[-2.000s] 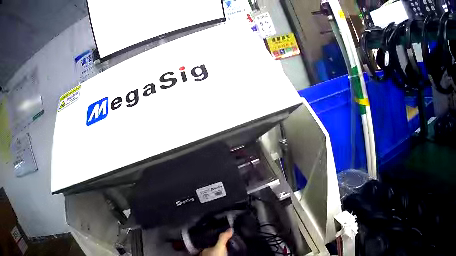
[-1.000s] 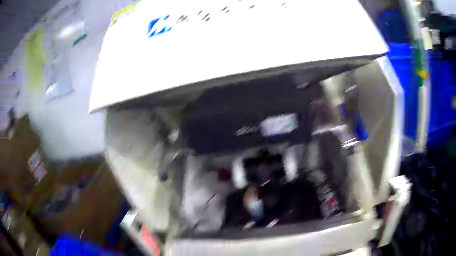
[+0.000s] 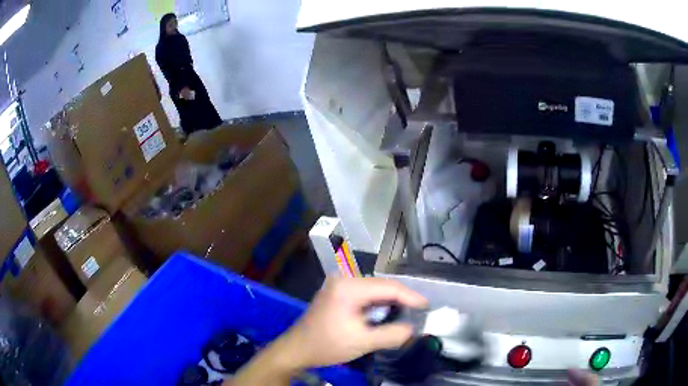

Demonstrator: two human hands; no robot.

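My left hand (image 3: 358,320) is closed around dark headphones (image 3: 407,358), blurred, with a pale patch beside the fingers, in front of the white test chamber's ledge (image 3: 483,301). Only blurred fingertips of my right hand (image 3: 581,378) show at the bottom edge, just below the right green button (image 3: 600,358); what it holds is hidden. The chamber lid (image 3: 528,16) is raised. Inside, the black test fixture with a white-ringed cylinder (image 3: 549,173) stands below the dark inner module (image 3: 528,98). The red button (image 3: 519,356) is uncovered.
A blue tote (image 3: 173,309) with dark headphones inside stands left of the chamber. A pen holder (image 3: 332,245) with coloured sticks is at the chamber's left side. Open cartons (image 3: 234,203) stand behind the tote. A person in dark clothing (image 3: 181,75) stands at the far wall.
The view has swung left and down, bringing the tote, cartons and front buttons into sight. The hand earlier at the fixture is gone from there. My left hand now shows with headphones.
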